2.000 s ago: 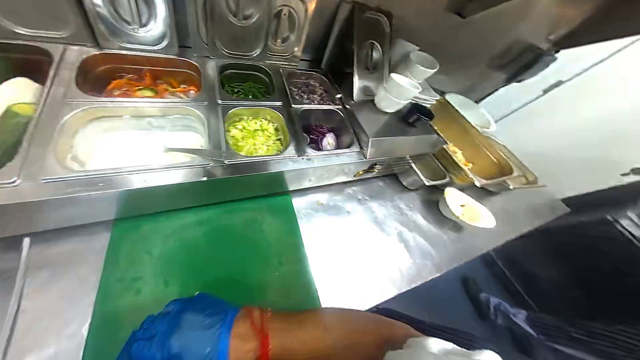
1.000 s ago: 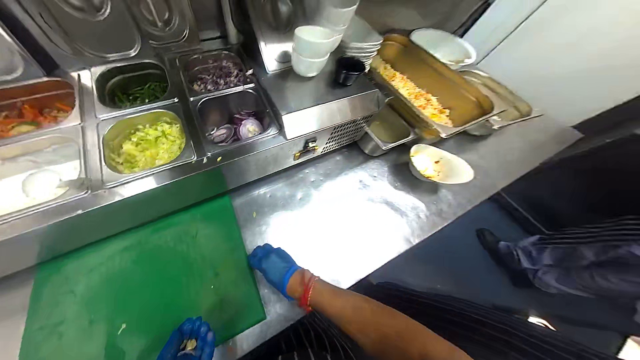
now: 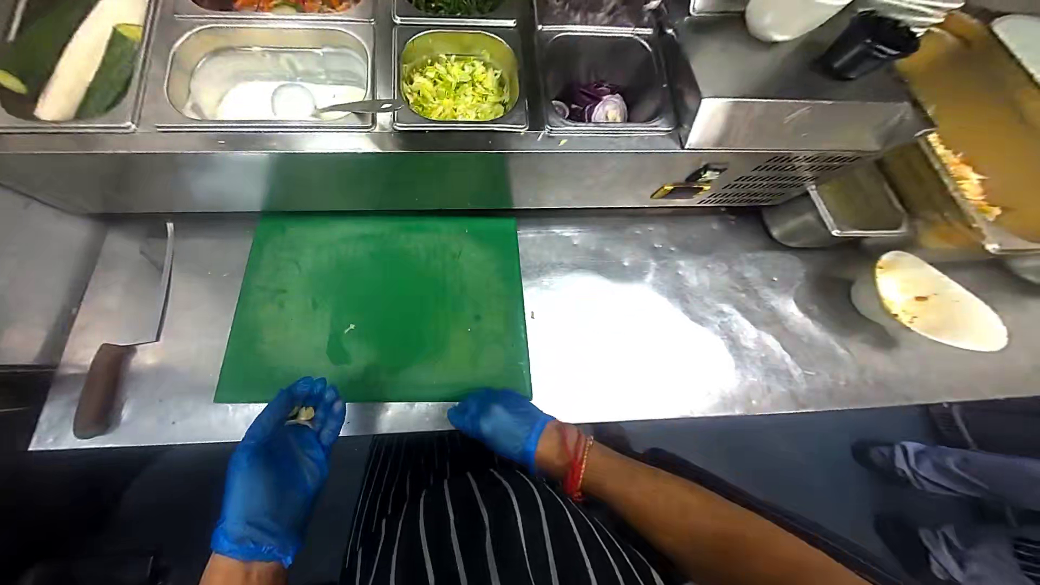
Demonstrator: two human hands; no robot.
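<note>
In a blue glove, my left hand is cupped palm up at the near left edge of the green cutting board, with small pale food pieces resting in it. My right hand, also gloved in blue, lies palm down at the board's near right corner; its fingertips are partly hidden, and nothing shows in its grasp. To the left of the board lies a cleaver with a brown handle. One tiny pale scrap sits on the board.
Behind the board, steel pans hold chopped lettuce, red onion and a white sauce with a ladle. A white bowl and a steel container stand at right. Another person's legs show at lower right.
The view has swung left, bringing the cleaver into sight. My right hand has moved from beside the board's right edge to its near right corner. My left hand still holds the pale pieces.
</note>
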